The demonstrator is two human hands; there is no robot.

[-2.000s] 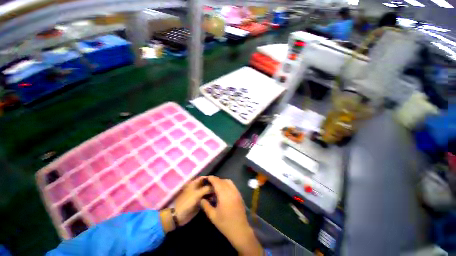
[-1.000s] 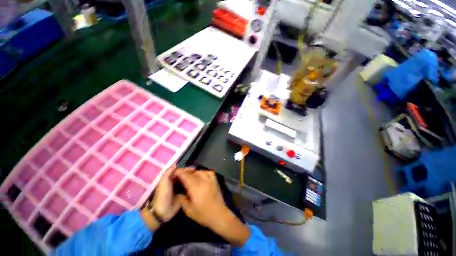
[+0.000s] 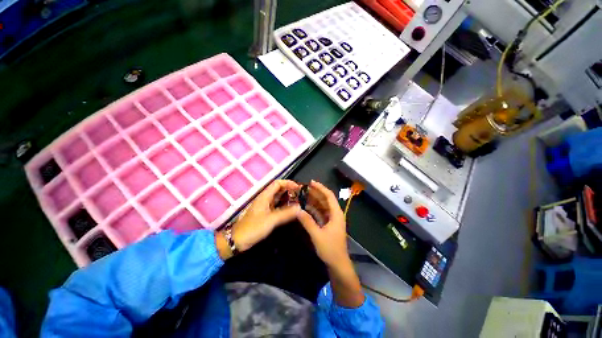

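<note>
A small dark device housing (image 3: 302, 195) with a coppery, shiny part is held between the fingertips of both my hands, above my lap. My left hand (image 3: 264, 214) grips it from the left and my right hand (image 3: 325, 221) from the right; the fingers hide much of it. The pink foam tray (image 3: 173, 158) lies to the left, with black housings (image 3: 82, 223) in a few pockets at its left end. The dispensing machine's white base (image 3: 396, 198) stands to the right, with an orange fixture (image 3: 413, 139) and a black fixture (image 3: 449, 152) on its plate.
The brass dispensing head (image 3: 478, 132) hangs beside the black fixture. A white parts tray (image 3: 343, 53) with rows of black frames lies at the back. A teach pendant (image 3: 435, 265) with an orange plug lies right of the base. A metallic strip (image 3: 397, 236) lies before it. A post (image 3: 265, 26) stands behind the pink tray.
The view has shifted and become sharper. My hands, closed together over the part before, are now spread a little at the fingertips, with the housing showing between them.
</note>
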